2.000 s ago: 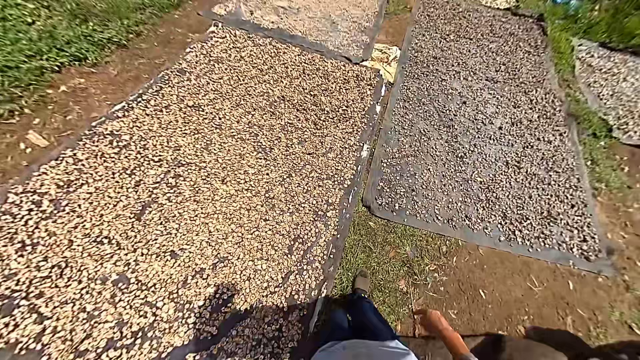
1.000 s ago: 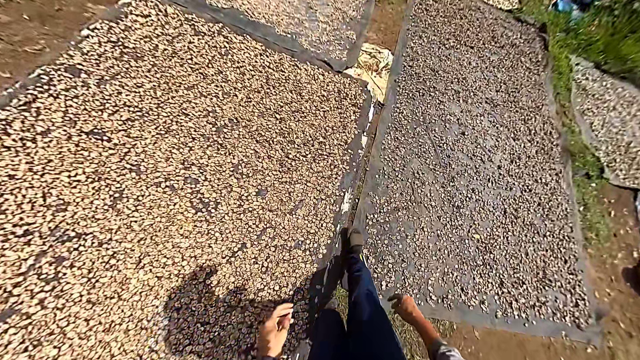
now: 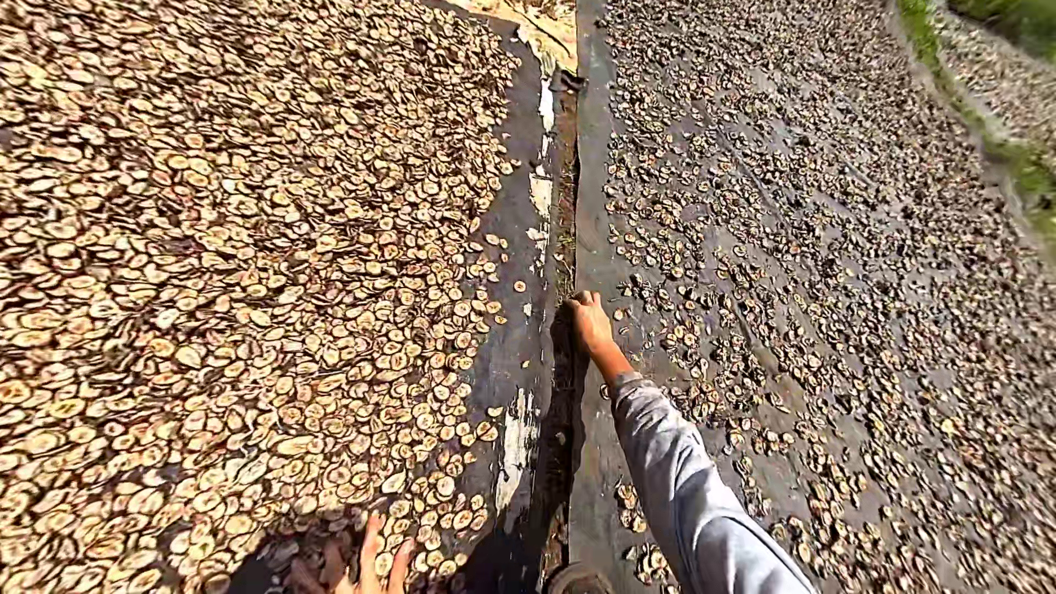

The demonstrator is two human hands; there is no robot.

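Pale round dried slices (image 3: 272, 272) lie thickly over the dark sheet on the left. On the dark sheet at the right (image 3: 596, 247) are smaller, darker dried slices (image 3: 792, 247), more thinly spread. My right hand (image 3: 588, 318), its arm in a grey sleeve, is at the narrow gap between the two sheets, with the fingers bent; whether they pinch the sheet's edge cannot be told. At the bottom edge, my left hand (image 3: 379, 561) is partly out of view, low over the pale slices, with its visible fingers apart and nothing seen between them.
A strip of soil (image 3: 566, 190) runs between the sheets. A cream-coloured cloth (image 3: 544, 25) lies at the far end of the gap. The toe of a shoe (image 3: 579, 580) shows at the bottom. Green grass (image 3: 924, 37) borders the right sheet, with another spread of slices beyond.
The view has come much closer to the sheets. My right hand has reached forward to the gap between them. My left hand, unseen two seconds ago, is now low over the pale slices.
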